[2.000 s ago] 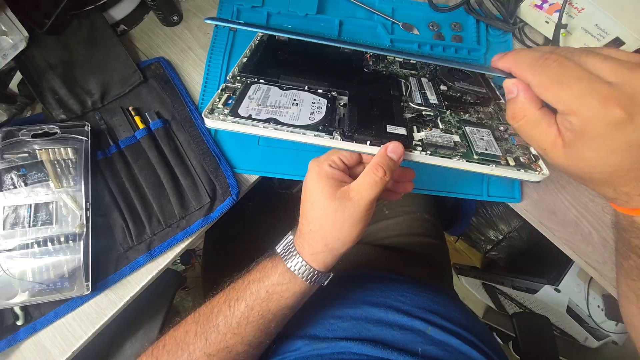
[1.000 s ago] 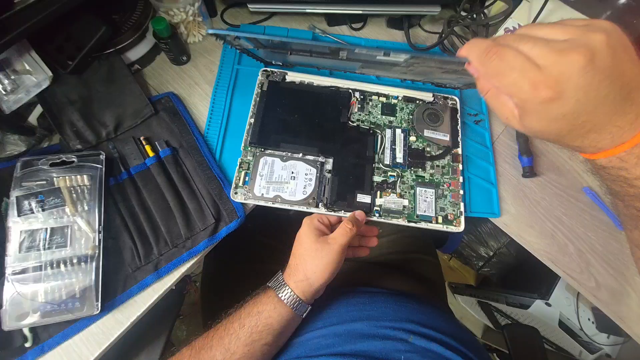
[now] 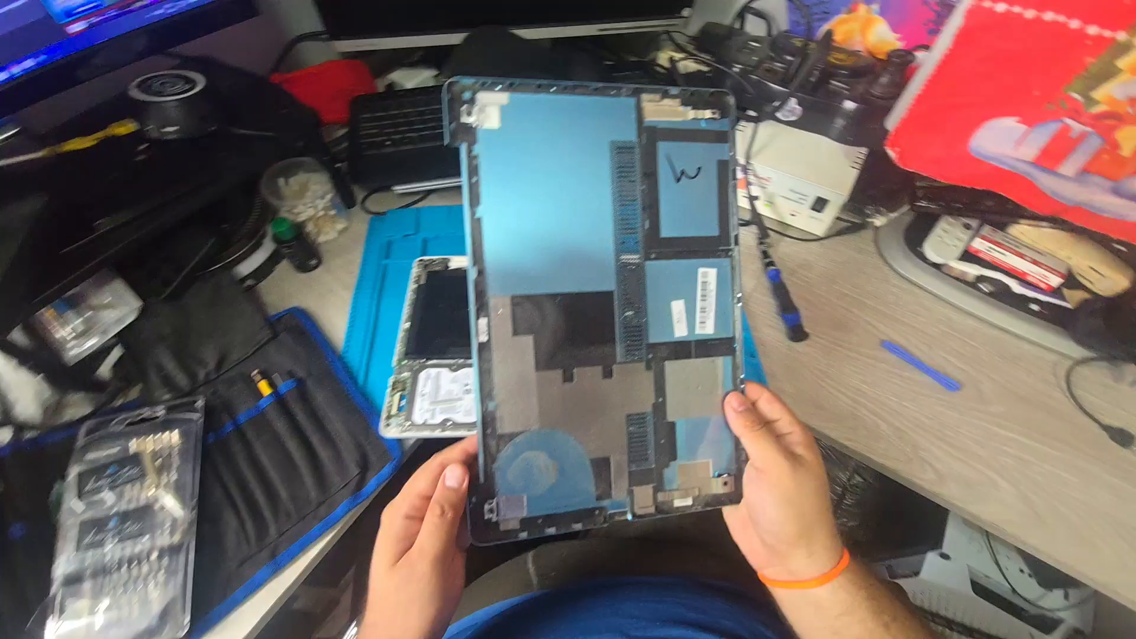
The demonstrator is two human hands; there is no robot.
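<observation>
Both hands hold the laptop's bottom cover [image 3: 568,328] upright on its short side, its inner face with blue and dark areas, vent grilles and labels turned to me. My left hand [image 3: 426,524] grips its lower left edge, and my right hand [image 3: 777,479] its lower right edge. Behind the cover the opened laptop base [image 3: 435,311] lies on a blue silicone mat [image 3: 368,284]; a hard drive [image 3: 444,397] shows in it, while most of its board is hidden by the cover.
A blue and black screwdriver [image 3: 784,297] and a blue plastic pry tool [image 3: 920,365] lie on the desk at right. To the left are a black tool roll [image 3: 302,461], a clear tool package [image 3: 129,524], a green-capped bottle [image 3: 295,245] and a tub of cotton swabs [image 3: 306,200].
The cover, earlier tilted over the laptop base in my right hand, is lifted clear and stands up before me. My left hand has let go of the base and now holds the cover too.
</observation>
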